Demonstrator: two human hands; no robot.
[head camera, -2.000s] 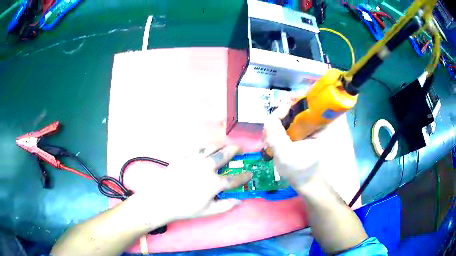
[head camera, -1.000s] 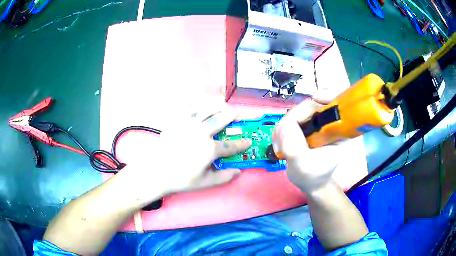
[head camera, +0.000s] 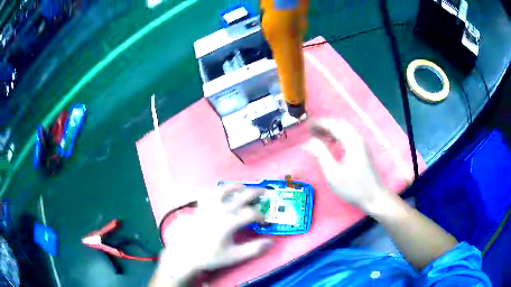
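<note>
A blue tester housing half (head camera: 307, 216) lies open side up on the pink mat (head camera: 190, 134). A green circuit board (head camera: 286, 206) lies inside it, and a small orange-brown flex cable (head camera: 289, 180) shows at its far edge. My left hand (head camera: 224, 224) rests over the housing's left end, fingers spread; its fingertips hide part of the board. My right hand (head camera: 344, 162) is raised right of the housing, empty, with fingers apart. The orange electric screwdriver (head camera: 286, 56) hangs upright beyond it, in front of the screw feeder (head camera: 241, 84).
A red clamp (head camera: 101, 238) with leads lies at left on the green bench. Another blue tester (head camera: 71, 132) lies farther back. A masking tape roll (head camera: 428, 81) and a black-sided box (head camera: 448, 31) are at right. A blue bin (head camera: 482, 179) stands beside the bench.
My right hand has let go of the screwdriver, which now hangs by the feeder. The view has turned, and more of the housing's right end shows. My left hand stays at the housing.
</note>
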